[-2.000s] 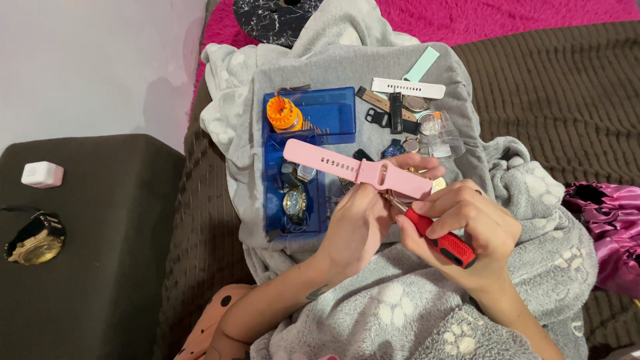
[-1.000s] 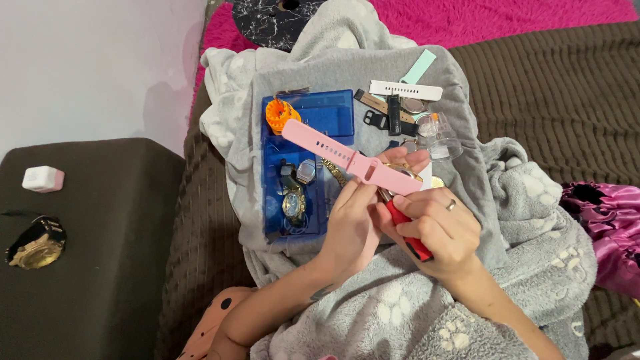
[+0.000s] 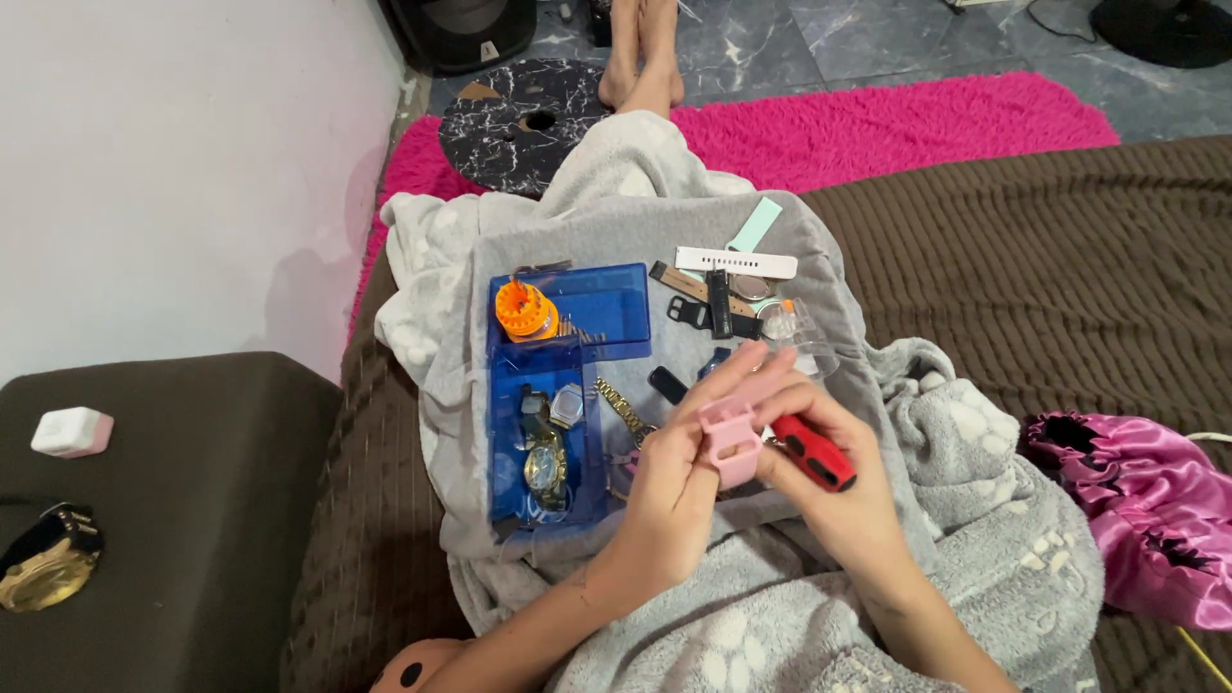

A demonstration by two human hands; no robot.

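My left hand (image 3: 669,491) grips a pink silicone watch strap (image 3: 733,445), seen nearly end-on in front of my chest. A red and black screwdriver handle (image 3: 811,452) lies in my right hand (image 3: 833,481), whose fingertips also touch the strap; the tool's tip is hidden. Beyond the hands are a white strap (image 3: 736,262), a mint-green strap (image 3: 755,224), a black strap (image 3: 719,303) and a gold-coloured bracelet watch (image 3: 624,406). To the left, a blue plastic box (image 3: 616,298) holds an orange container (image 3: 526,311) and several watches, one with a gold-rimmed dial (image 3: 545,469).
A grey blanket with paw prints (image 3: 731,645) lies beneath the work area. On the dark padded armrest at left are a white cube-shaped object (image 3: 72,432) and a gold watch (image 3: 50,563). Pink satin cloth (image 3: 1145,510) lies at right; two bare feet show at the top.
The pink strap was stretched out to the left above the box side; now it is turned nearly end-on between my hands. The view has tilted up, showing more floor.
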